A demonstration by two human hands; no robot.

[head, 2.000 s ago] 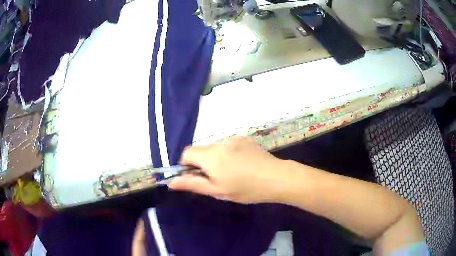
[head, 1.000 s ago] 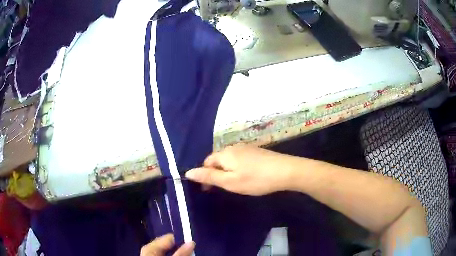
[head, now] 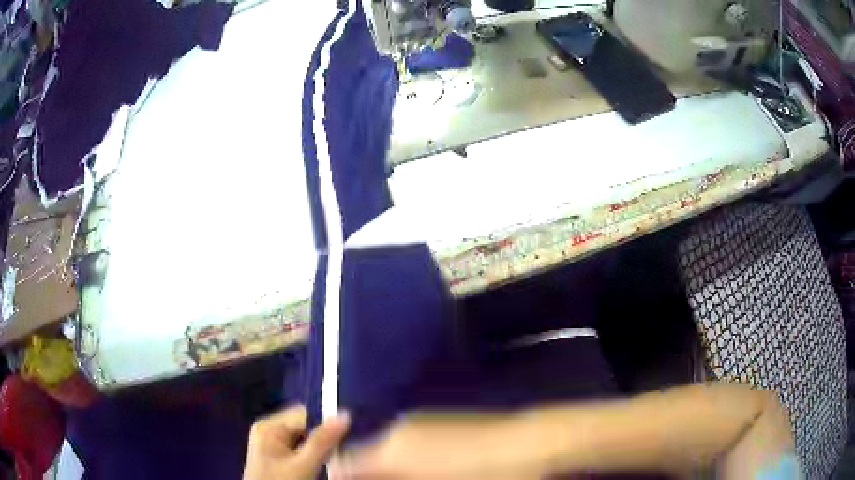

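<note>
A navy-purple piece [head: 384, 319] with a white stripe tape [head: 332, 328] hangs over the table's front edge towards me. The tape runs on up along a second purple piece [head: 361, 141], which reaches the machine; a gap shows between the two pieces right of the tape. My left hand [head: 292, 444] pinches the taped edge of the lower piece at the bottom of the view. My right hand [head: 389, 452] is blurred and partly cut off beside it, its forearm coming in from the right. Whether it holds anything cannot be told.
The sewing machine head [head: 412, 23] stands at the back, with a black phone [head: 609, 70] on its bed. Dark purple cloth [head: 103, 84] is heaped at the left. A patterned stool [head: 769, 309] is at the right. Yellow [head: 47, 361] and red [head: 33, 422] bundles are lower left.
My right hand has moved down from the table edge to beside my left hand. The cloth has been drawn towards me, bringing the gap between pieces into view. The snips seen earlier no longer show.
</note>
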